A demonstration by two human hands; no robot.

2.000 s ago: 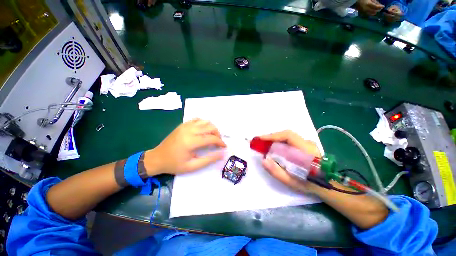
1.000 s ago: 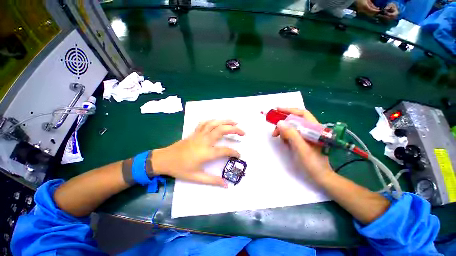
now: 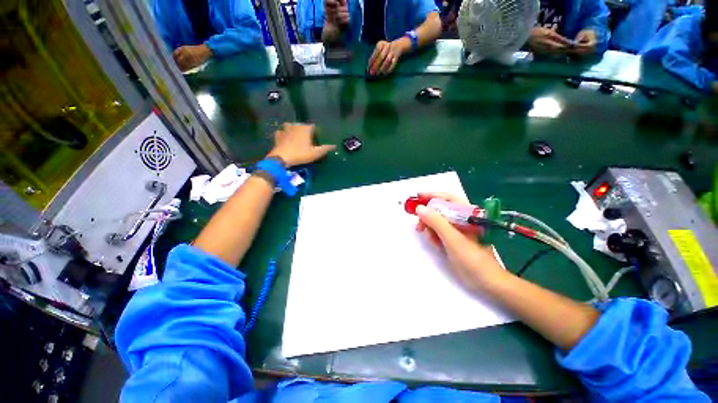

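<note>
My left hand (image 3: 299, 144) reaches out over the green surface beyond the paper's far left corner. It is blurred, with its thumb out to the right; whether anything is under its fingers is hidden. A black watch housing (image 3: 352, 144) lies just right of its thumb, apart from it. My right hand (image 3: 453, 228) holds the pink dispensing syringe (image 3: 449, 210) like a pen above the right part of the white paper sheet (image 3: 370, 275). The syringe's red end points left and its green adapter (image 3: 492, 208) points right. No housing shows on the paper.
Pale machine (image 3: 118, 189), crumpled tissue (image 3: 224, 185) and squeeze tube (image 3: 149, 252) at left. Grey controller (image 3: 653, 228) at right, with hoses (image 3: 563, 245) to the syringe. More housings (image 3: 542, 148) lie on the green surface. People and a white fan (image 3: 497, 27) are opposite.
The view has tilted up. My left hand has moved from beside the housing on the paper to the green surface beyond. That housing no longer shows on the paper. My right hand still holds the syringe.
</note>
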